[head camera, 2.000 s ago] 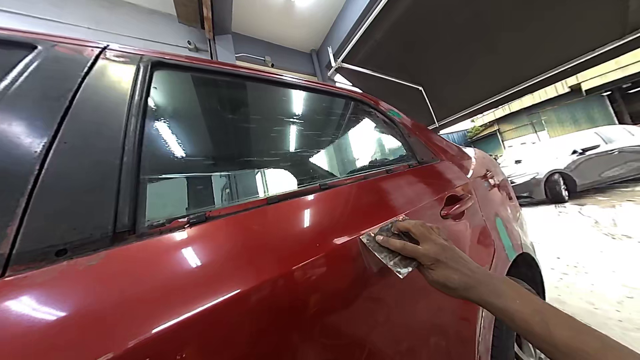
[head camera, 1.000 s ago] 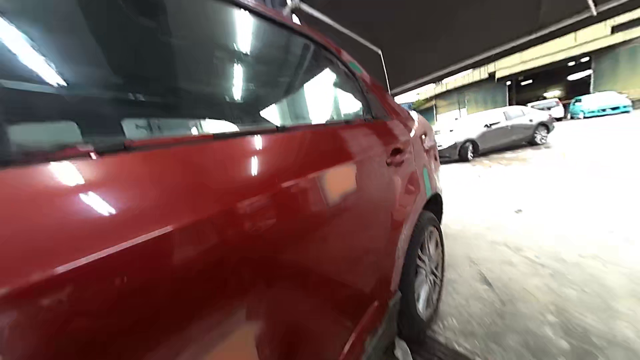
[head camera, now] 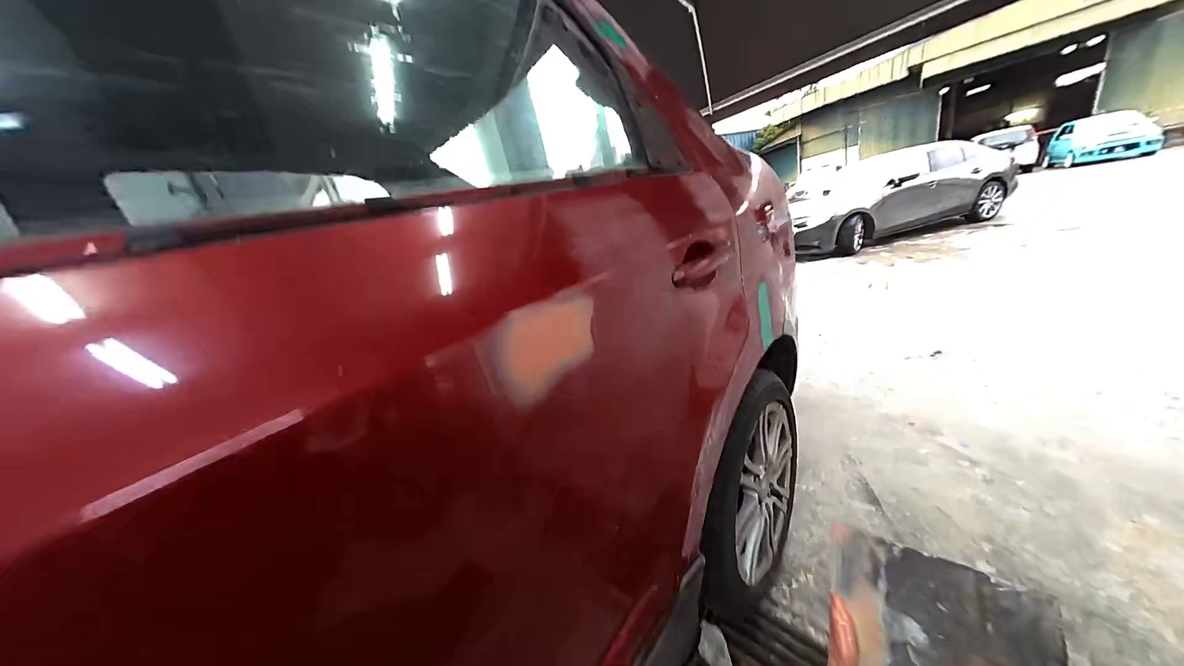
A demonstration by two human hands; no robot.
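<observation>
Neither of my hands can be made out in the head view. A red car door panel point(head camera: 370, 462) fills the left and middle, with glossy reflections. On it, below and left of the door handle point(head camera: 700, 264), is an orange patch point(head camera: 546, 347) with a dull, greyish border. A pale streak point(head camera: 194, 462) runs along the door crease. At the bottom right edge is a flat, dark, stained piece point(head camera: 967, 606) with orange smears along its left side; whether anything holds it is not visible.
The car's rear wheel point(head camera: 763, 490) stands on the concrete floor point(head camera: 971, 435). Green patches mark the rear body point(head camera: 765, 314) and window pillar point(head camera: 610, 34). A grey car point(head camera: 925, 185) and a turquoise car point(head camera: 1105, 137) stand farther off by a building.
My right hand, earlier holding a dark pad against the door, is out of view. The orange patch now shows uncovered, and the flat stained piece has appeared. The view has shifted toward the rear wheel.
</observation>
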